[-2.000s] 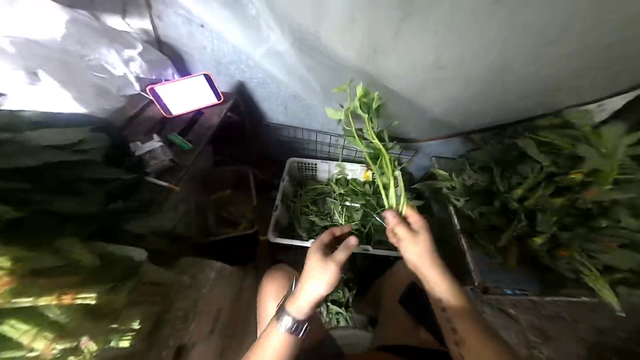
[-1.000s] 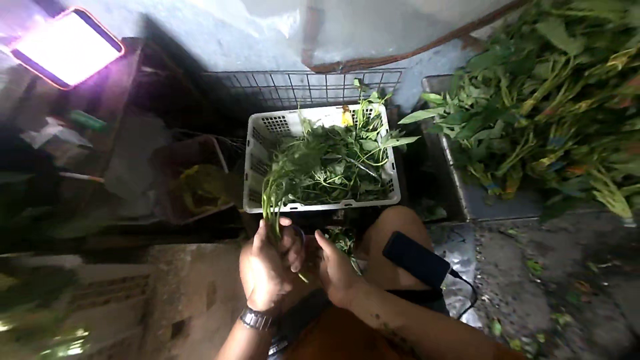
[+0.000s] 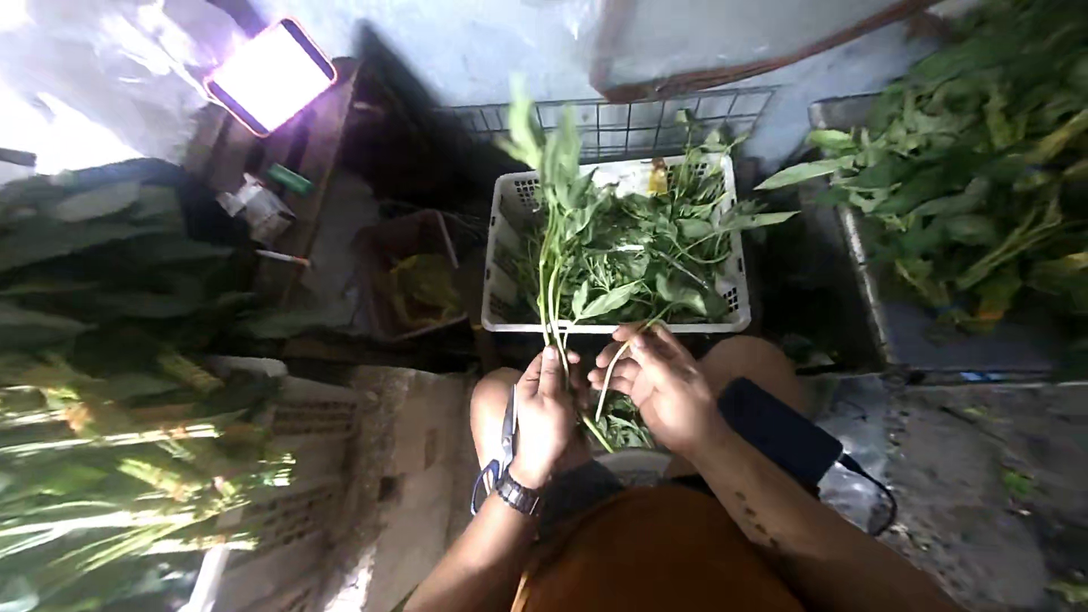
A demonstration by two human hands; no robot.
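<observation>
My left hand (image 3: 544, 404) holds several upright leafy green stems (image 3: 557, 255), whose tops reach over a white plastic basket (image 3: 616, 327) of loose greens (image 3: 671, 246). A pair of scissors (image 3: 507, 433) lies along the outer side of that hand, by the wristwatch. To its right, my right hand (image 3: 659, 378) pinches a single thin stem (image 3: 610, 374) between thumb and fingers. Below both hands, more cut greens (image 3: 625, 425) lie in a container (image 3: 633, 463) between the knees; part of it is hidden by the body.
Leafy bundles (image 3: 977, 212) are heaped on a crate at right, and more (image 3: 110, 476) at left. A lit phone (image 3: 272, 76) lies on a wooden stand by a green lighter (image 3: 290, 179) and a cigarette (image 3: 283, 257). A dark power bank (image 3: 778, 429) rests on the right thigh. Wire mesh (image 3: 620, 127) stands behind the basket.
The stems in my left hand now point up over the basket; one second ago they drooped at its left side. My right hand has come to hold a thin stem.
</observation>
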